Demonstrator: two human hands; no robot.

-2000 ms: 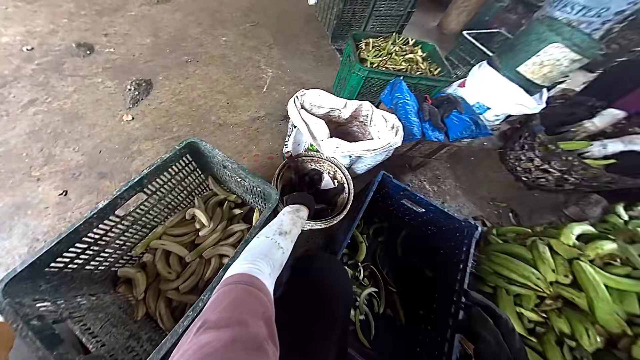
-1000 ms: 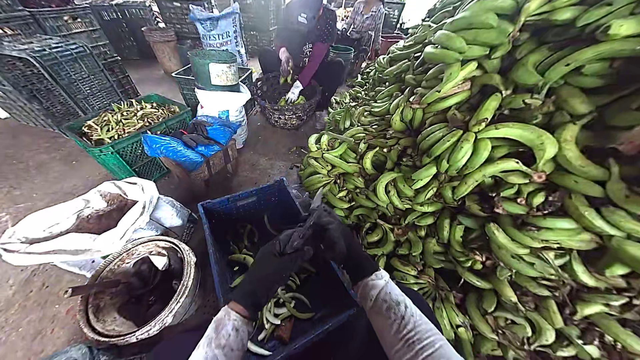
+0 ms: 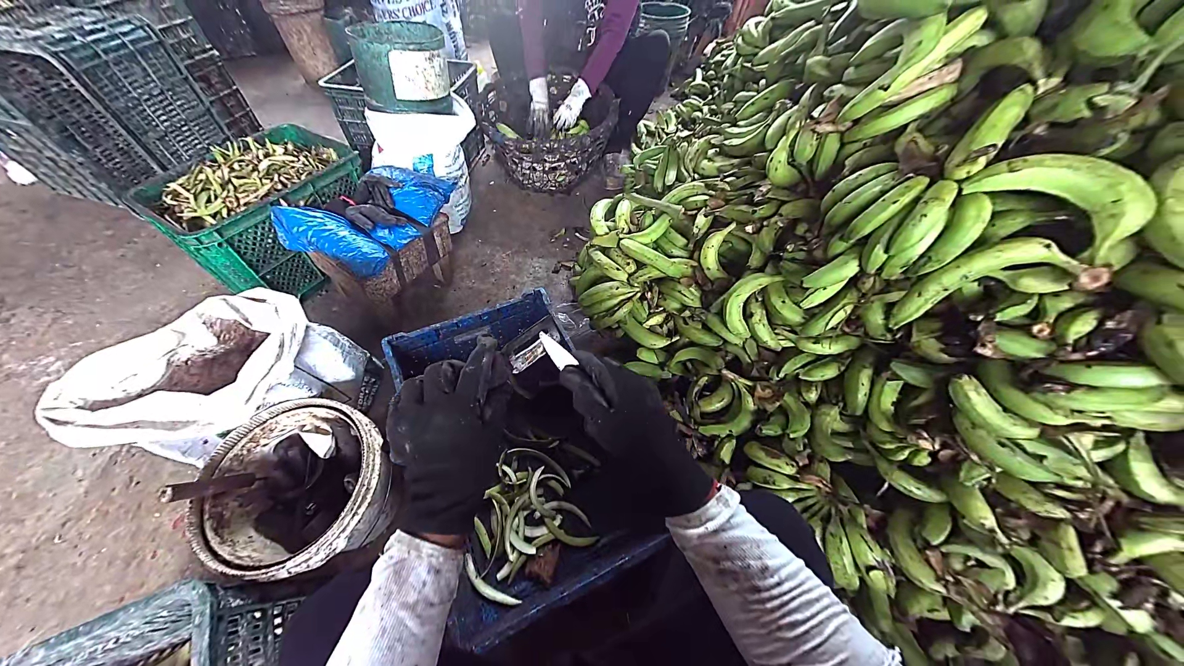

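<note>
Both of my hands wear black gloves, with pale, stained sleeves over the forearms. My right hand (image 3: 638, 435) grips a small knife (image 3: 558, 351), its pale blade pointing up and left above the blue crate (image 3: 435, 347). Over the crate's left side is my left hand (image 3: 449, 435), its fingers raised and partly spread, with no object visible in it. Curved green peel strips (image 3: 532, 509) lie in the crate between and below my hands, beside a small brown piece (image 3: 543, 564). A large pile of green plantains (image 3: 888, 305) rises close on the right.
A dirty round bucket (image 3: 208, 518) holding dark items and a white open sack (image 3: 111, 398) stand left. Beyond are a green crate of peels (image 3: 305, 242), a block stool with blue plastic (image 3: 342, 242), and a person's gloved hands (image 3: 558, 104) over a basket (image 3: 555, 166).
Two seconds ago one arm reached into the bucket; the view has since swung right. My hands, close together over the blue crate one second ago, are now apart.
</note>
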